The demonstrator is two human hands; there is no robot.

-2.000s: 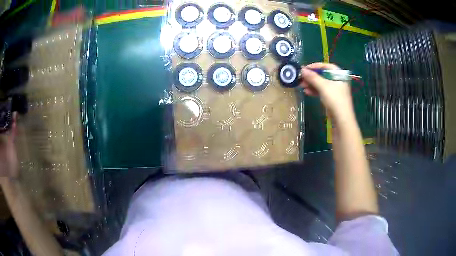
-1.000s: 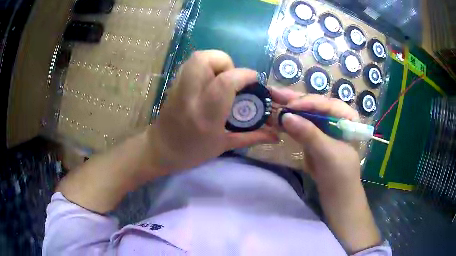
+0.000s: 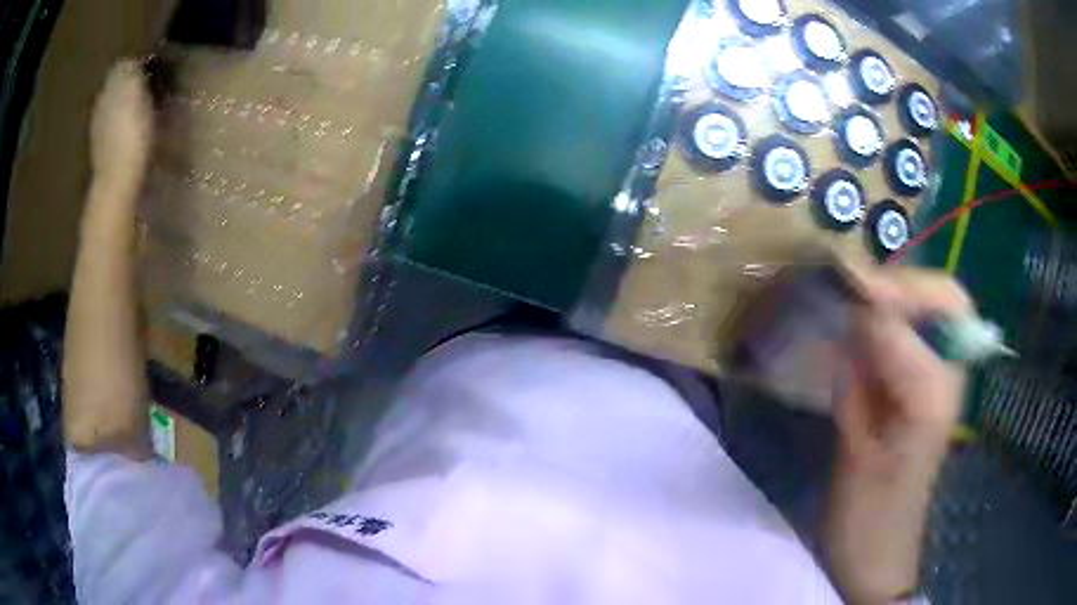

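Note:
My right hand (image 3: 903,355) is blurred over the lower right of the right blister tray (image 3: 673,278). It holds the test probe (image 3: 971,339), whose whitish end points right. A dark, motion-blurred round speaker (image 3: 791,317) is at its fingertips, above the tray. Several speakers (image 3: 782,168) lie flat in the tray's upper pockets, pale magnets up. My left hand (image 3: 122,124) is at the far left edge of the left blister tray (image 3: 272,154), beside a blurred dark patch. Its fingertips are unclear, so I cannot tell whether it holds anything.
A green mat (image 3: 532,142) lies between the trays. Black speakers (image 3: 216,21) stand at the left tray's top. A red wire (image 3: 1004,195) crosses yellow tape at right. Stacked trays (image 3: 1045,390) stand at the right edge, and a grey-blue plastic tray (image 3: 963,36) is behind.
My hands have parted. The left has moved from the speaker to the left tray's far edge. The right has moved right and down over the right tray, with the probe and the blurred speaker.

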